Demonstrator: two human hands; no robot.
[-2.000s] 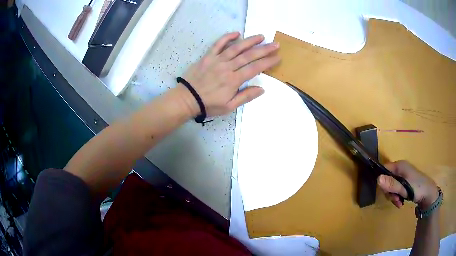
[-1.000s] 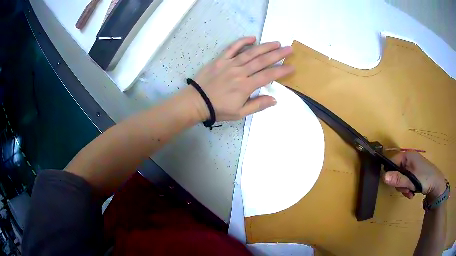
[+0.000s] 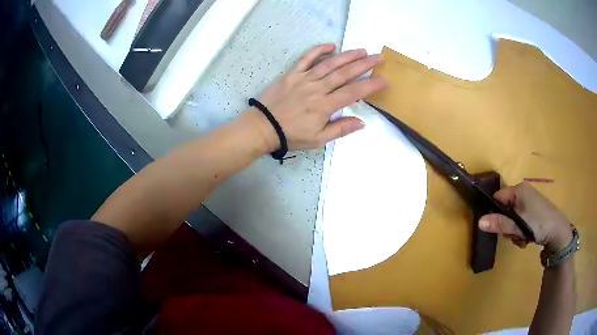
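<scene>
The tan-orange card pattern [image 3: 419, 281] lies on a white sheet [image 3: 419, 26], which shows as a rounded white area inside the neckline curve. My left hand [image 3: 327, 98] lies flat with spread fingers, its fingertips on the pattern's corner and the white sheet. My right hand [image 3: 524, 216] holds the handles of the black shears [image 3: 438, 157]. The blades lie along the upper part of the curve, tips near my left hand's fingers, and look nearly closed. A dark pattern weight [image 3: 484, 252] lies on the pattern, partly under the shears.
A red marking pencil [image 3: 539, 180] lies on the pattern. At upper left, a long dark bar [image 3: 160, 46], a thin metal rod [image 3: 146, 50] and a reddish-brown handle, possibly an awl [image 3: 116, 19], lie on white sheets [image 3: 173, 105]. The table's metal edge [image 3: 131, 152] runs diagonally at left.
Over the last second, the shears' tips have moved slightly up and left towards my left hand, and my right hand has moved slightly left. My left hand stays flat at the pattern's corner.
</scene>
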